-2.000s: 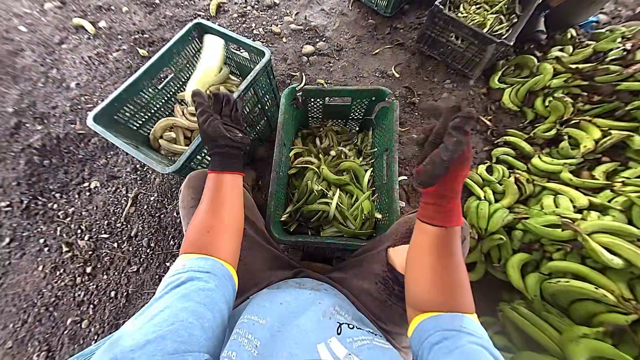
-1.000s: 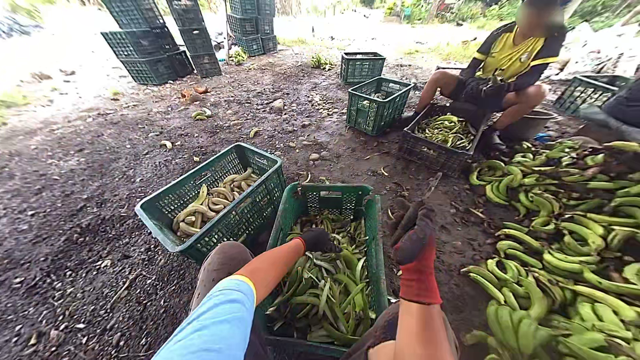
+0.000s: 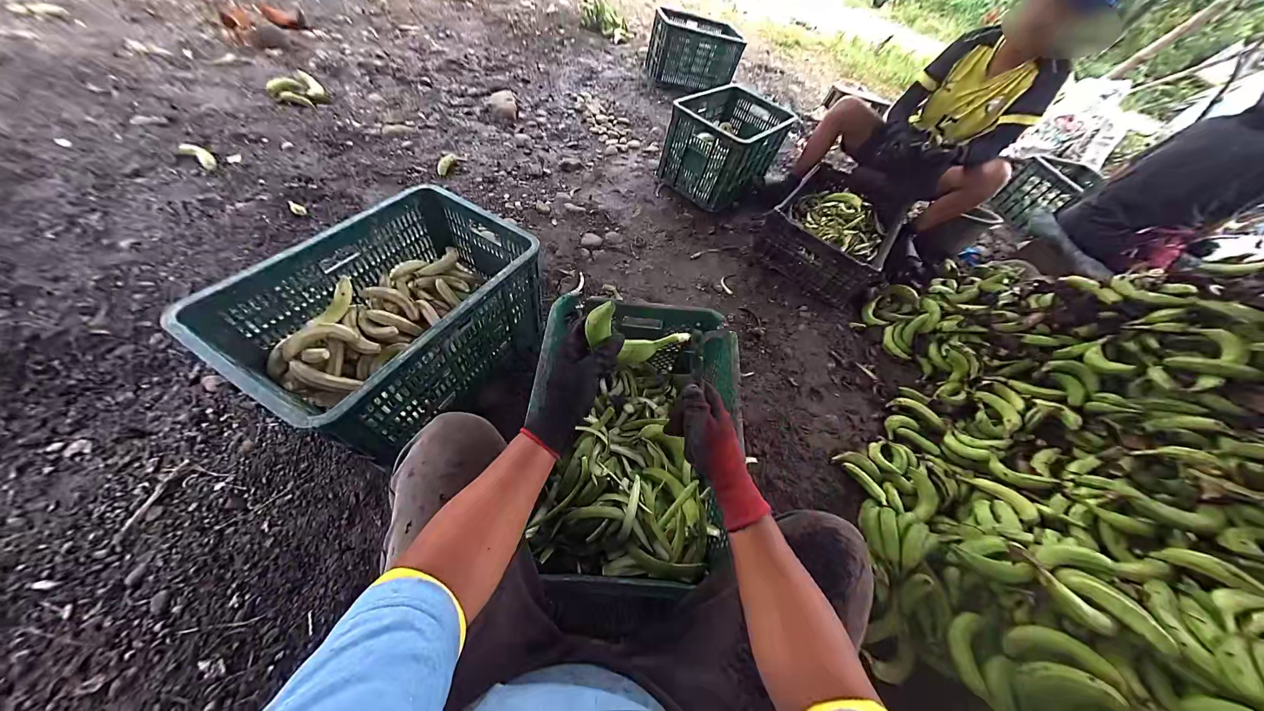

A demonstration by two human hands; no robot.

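My left hand [image 3: 573,380], in a dark glove, grips a green plantain [image 3: 599,324] above the far left part of a green plastic crate [image 3: 726,365] between my knees. Green peels [image 3: 632,494] fill much of that crate. My right hand [image 3: 706,425], in a red and black glove, is closed near the crate's right wall; whether it holds something small is hidden by the fingers. Another green piece [image 3: 652,348] shows just right of my left hand. Peeled plantains [image 3: 375,331] lie in a second green crate [image 3: 326,420] to the left.
A large heap of unpeeled green plantains [image 3: 1076,494] covers the ground at right. Farther off, a seated person [image 3: 948,118] has a dark crate of peels [image 3: 810,257] before them. More green crates [image 3: 726,148] stand beyond. Stones and loose plantains [image 3: 296,89] dot the muddy ground.
My left hand has come up from the peels, where it was a second ago, and now has a green plantain in it. My right hand has moved in over the crate's right side.
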